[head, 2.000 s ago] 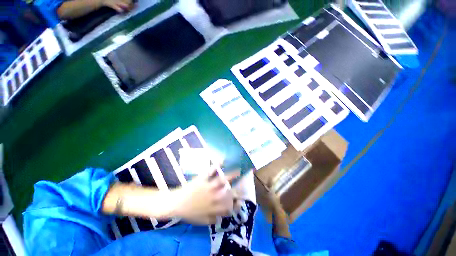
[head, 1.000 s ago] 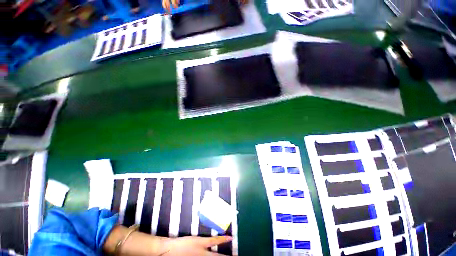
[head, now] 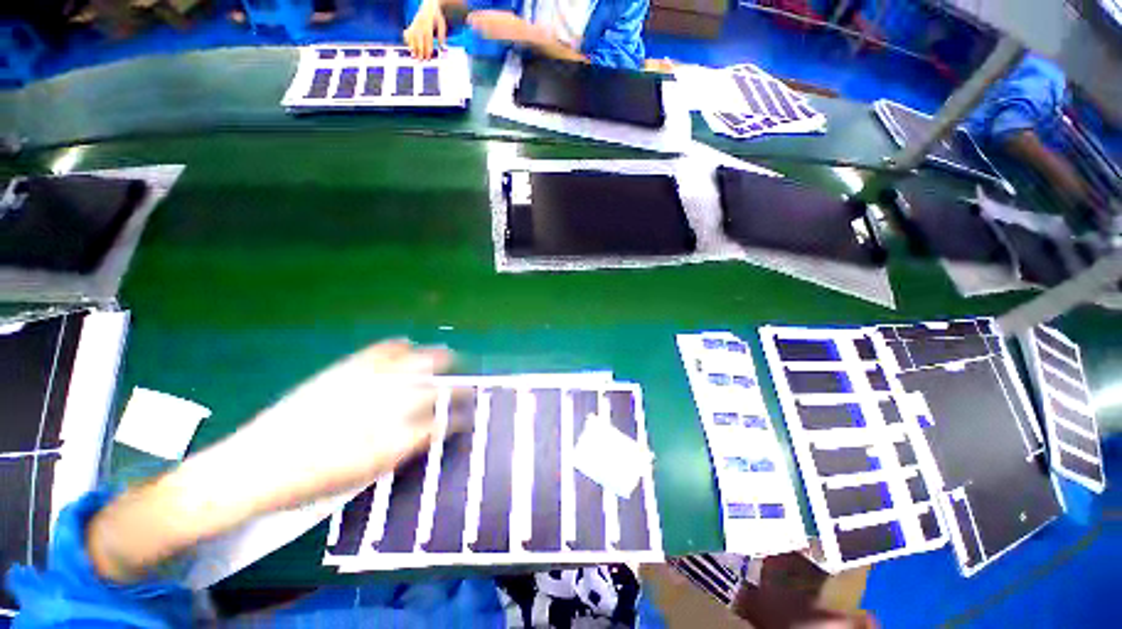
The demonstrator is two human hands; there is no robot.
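Observation:
A stack of white die-cut adhesive sheets (head: 529, 467) with long black strips lies in front of me. A small white paper piece (head: 613, 457) lies on its right part. My left hand (head: 381, 399) is motion-blurred over the stack's upper left corner. Its fingertips are unclear, so I cannot tell if it holds anything. A white liner (head: 265, 541) lies partly hidden under my left forearm. A dim, blurred brownish shape (head: 800, 596) at the bottom edge, by the cardboard box, may be my right hand; its fingers cannot be made out.
A small label sheet (head: 742, 442), a blue-marked die-cut sheet (head: 849, 430) and a large die-cut sheet (head: 984, 442) lie at right. A small paper piece (head: 160, 423) lies at left. Black device units (head: 599, 213) on foam cross the green surface. A person's hand (head: 427, 31) works opposite.
My left hand has moved up and left from the stack's lower right. The view has shifted. The white liner strip left of the stack now lies under my forearm.

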